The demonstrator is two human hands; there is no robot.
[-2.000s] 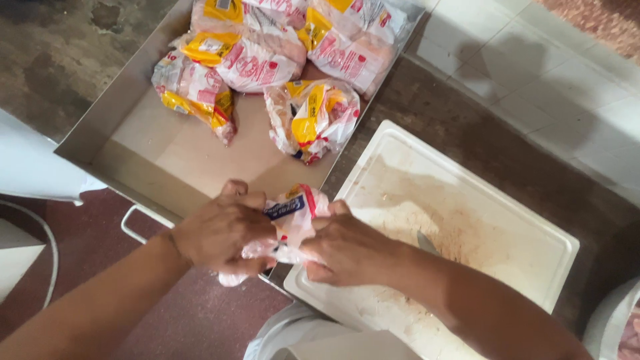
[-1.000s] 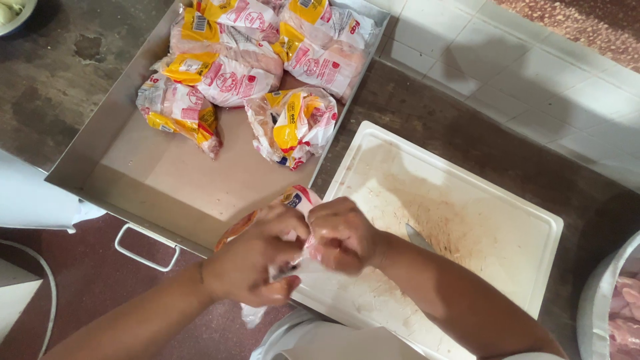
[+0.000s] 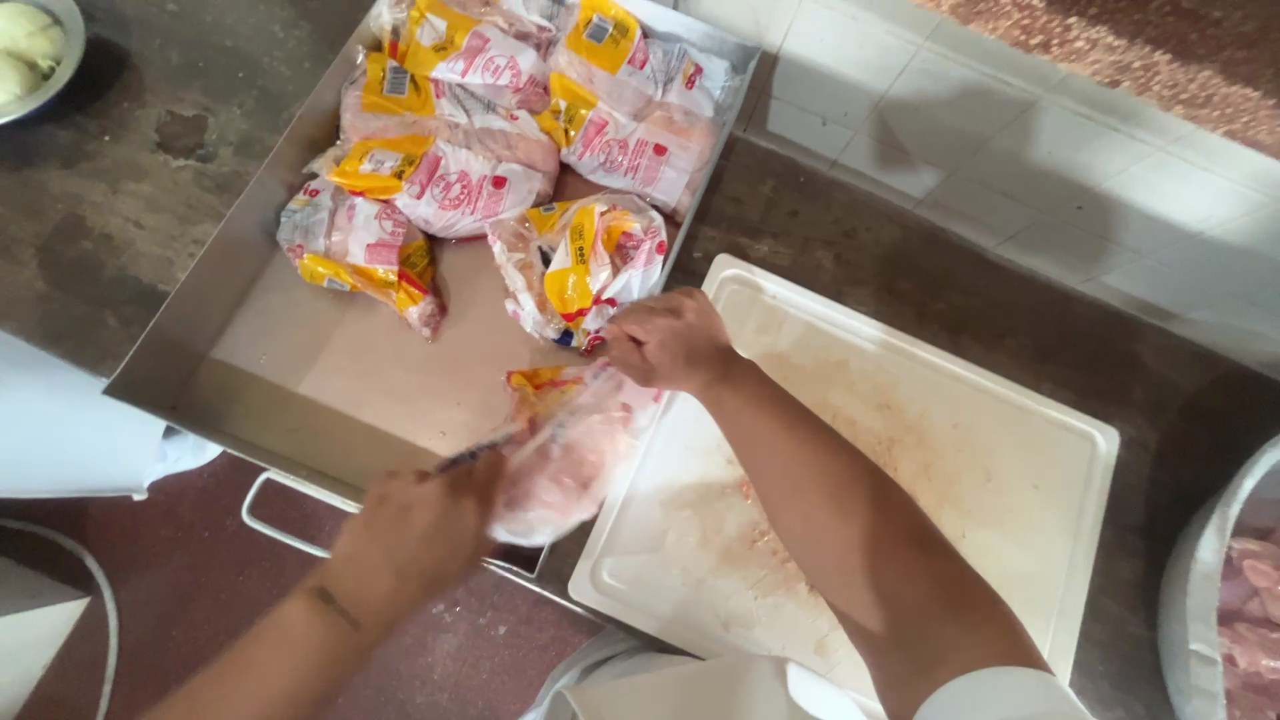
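A plastic bag of raw poultry hangs between my hands, over the near right corner of a metal tray. My left hand is closed on the bag's left edge. At the bag's upper right edge, my right hand grips the plastic. Several printed bags of raw poultry lie at the tray's far end. Just beyond my right hand rests an opened-looking, crumpled bag. Right of the tray lies a stained white cutting board, partly under my right forearm.
A metal bowl with pale round pieces stands at the far left. At the right edge is a large container of raw meat. A white tiled wall runs behind the counter. The tray's handle sticks out over the red floor.
My hands were close together on the bag; now they are farther apart with the bag stretched between them. The bag's pale, meaty side has come into view.
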